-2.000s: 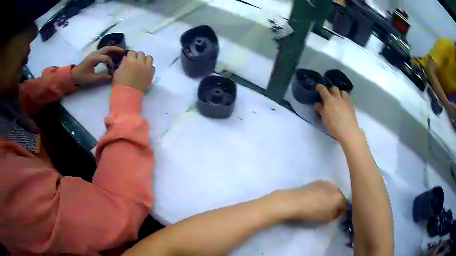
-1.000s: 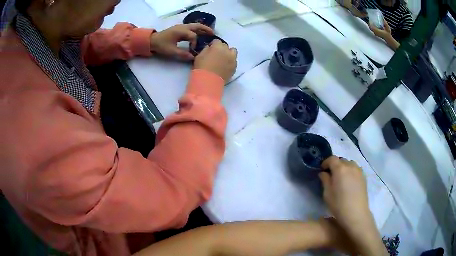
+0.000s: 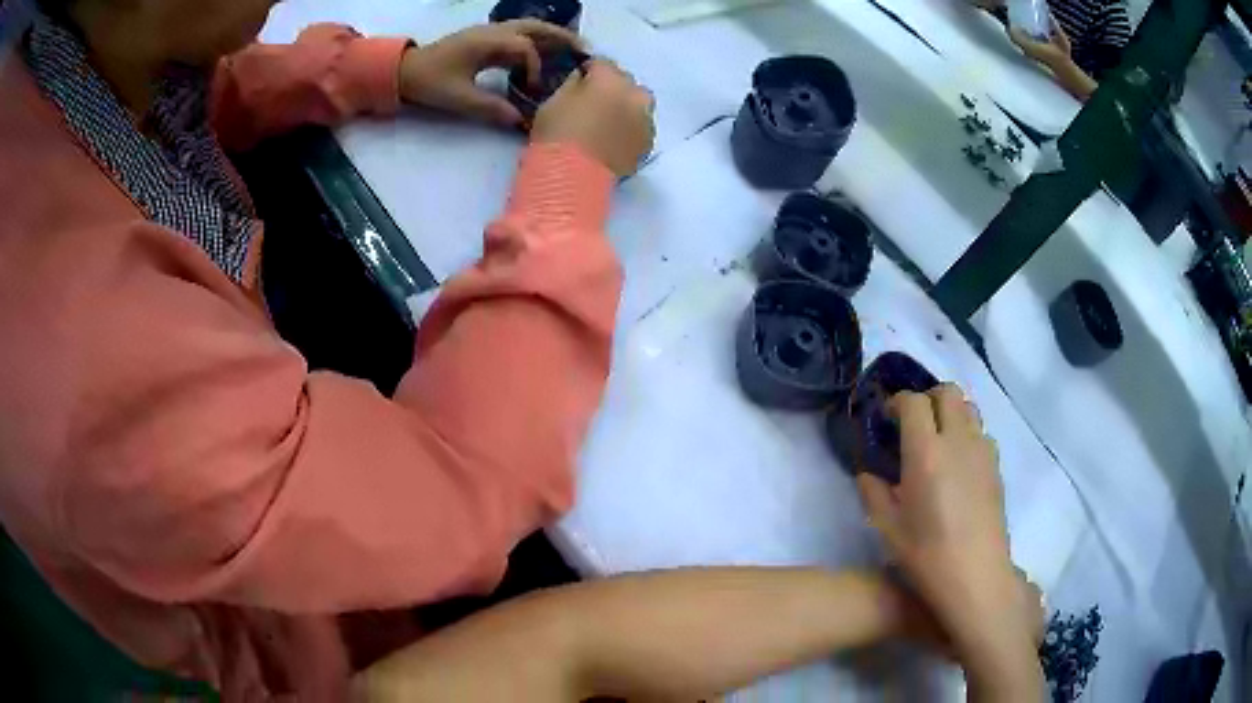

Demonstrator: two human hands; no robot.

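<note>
My right hand is closed on the rim of a dark cup-shaped housing with its open side up. Another open housing stands beside it, close against a third behind. My left forearm crosses the lower picture under my right wrist. My left hand is mostly hidden behind the right wrist, beside a heap of small dark inserts; whether it holds one cannot be told.
A neighbouring worker in an orange top holds a dark part at upper left. A housing stands at upper centre, one beyond the green post, and a dark part at lower right. Small parts lie scattered beyond the post.
The housing my right hand held a second ago now stands free, nearer the others. My right hand is on another housing to its right. My left hand's fingers remain hidden.
</note>
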